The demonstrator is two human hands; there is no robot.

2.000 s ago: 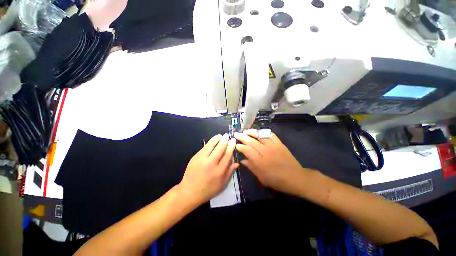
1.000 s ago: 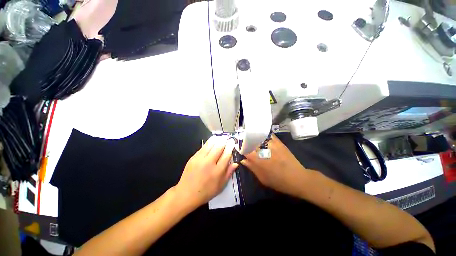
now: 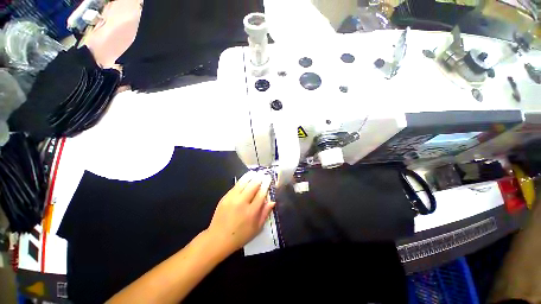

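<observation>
A black garment panel (image 3: 136, 231) with a curved cut-out lies on the white machine table. A white strip (image 3: 261, 242) lies upright on it, with a narrow black strip along its right side. The white sewing machine head (image 3: 320, 95) stands over them. My left hand (image 3: 240, 211) lies flat, palm down, on the panel and white strip, fingertips close to the needle area, which is partly hidden. It grips nothing that I can see. My right hand is not in view; a blurred skin-toned shape, perhaps my right arm, shows at the lower right edge.
Shears (image 3: 428, 202) with black loop handles lie right of the needle. Bundles of small black pieces (image 3: 89, 101) and clear plastic bags (image 3: 26, 44) are at the left. A ruler (image 3: 448, 239) runs along the table's front edge, above a blue crate (image 3: 442, 284).
My right hand has left the needle area and gone out of the picture. My left hand stays on the cloth. The view has shifted, showing more behind the machine.
</observation>
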